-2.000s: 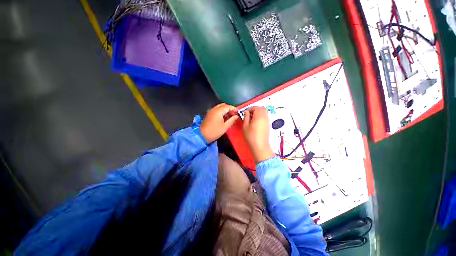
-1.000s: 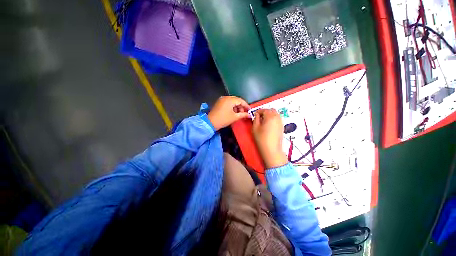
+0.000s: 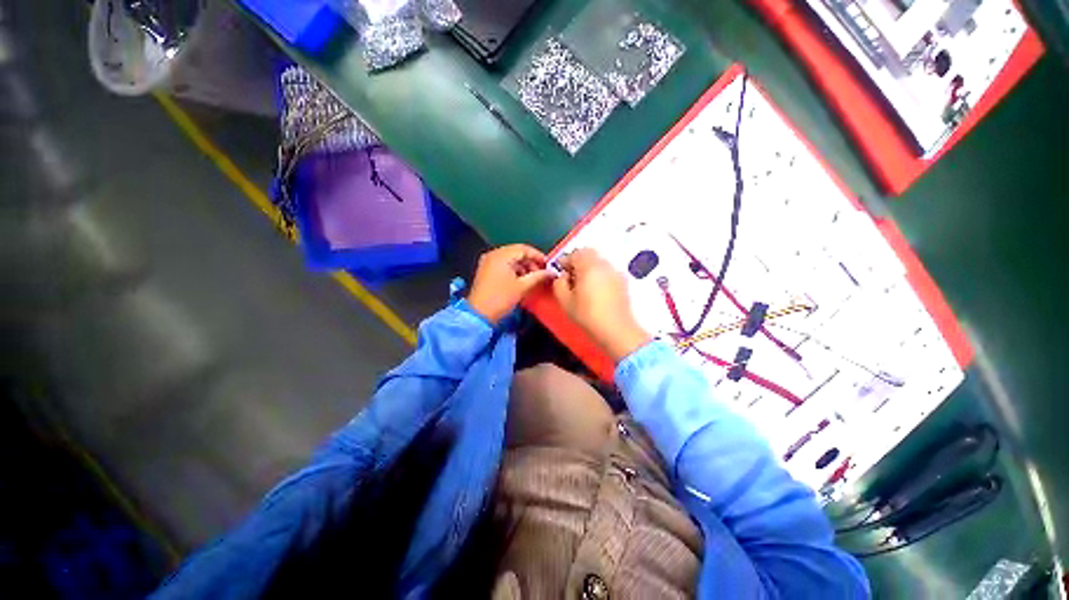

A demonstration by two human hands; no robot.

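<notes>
The white back panel (image 3: 809,234) lies on an orange-red foam pad (image 3: 911,270) in front of me. My left hand (image 3: 508,281) and my right hand (image 3: 596,302) meet at the panel's near left corner. Their fingertips are pinched around a tiny pale piece (image 3: 556,270) at that corner; it is too small to name, and the fingers partly hide it. A black sleeved cable (image 3: 737,199) crosses the panel. Red wires (image 3: 768,384) with black wraps and a black oval part (image 3: 642,264) also show on it.
Two clear trays of screws (image 3: 565,96) lie on the green bench beyond the panel, beside a thin black tool (image 3: 504,118). Two electric screwdrivers (image 3: 938,474) rest at right. Another panel (image 3: 934,59) lies at upper right. A blue bin (image 3: 369,211) stands below the bench edge.
The view has turned, so the panel appears rotated and more of the bench's left end and the screwdrivers show. Both hands stay together at the same panel corner.
</notes>
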